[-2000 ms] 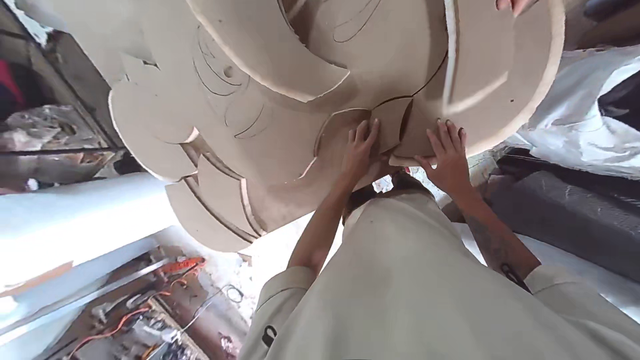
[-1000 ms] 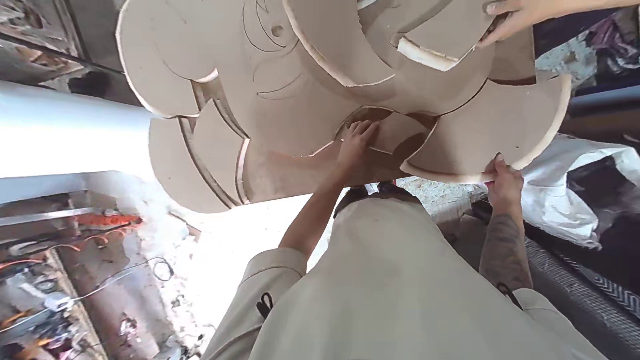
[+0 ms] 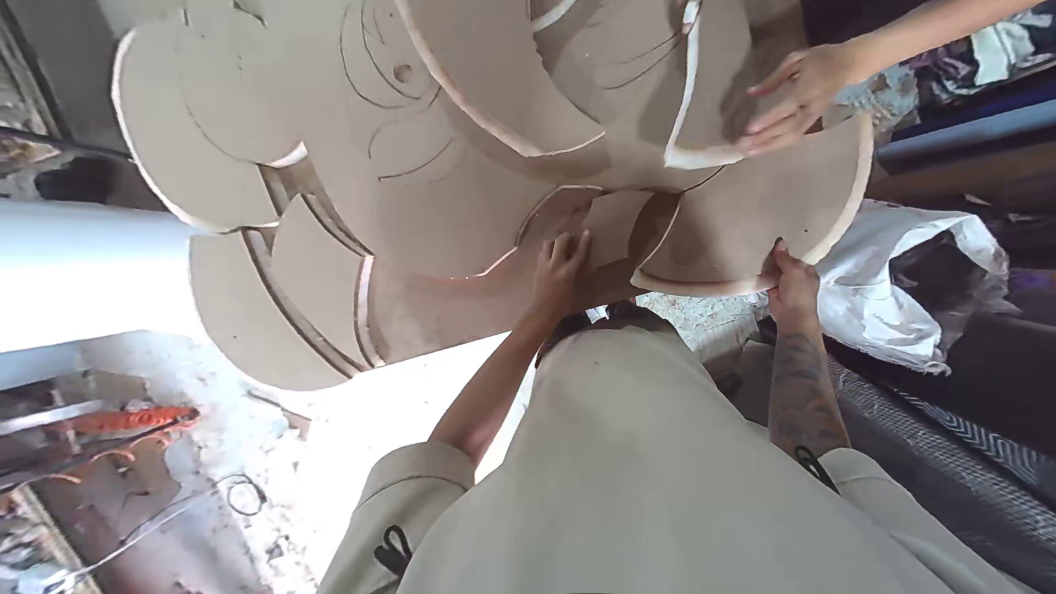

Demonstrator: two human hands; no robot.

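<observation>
Before me lies a large brown board built up of layered, curved pieces with pale cut edges and drawn lines. My left hand rests on it beside a small curved recess near its lower edge, fingers bent, gripping nothing that I can see. At the right, my right hand holds the lower rim of a fan-shaped panel, thumb on top and fingers hidden beneath. Another person's hand touches the pale-edged piece above that panel.
A white plastic sack lies right of the panel, with dark patterned fabric rolls below it. At left are a large white roll, an orange tool and a looped cable on the littered floor.
My right hand has moved right, from beside my left hand to the fan-shaped panel's rim. The other person's hand has come further into view over the board. The view has shifted.
</observation>
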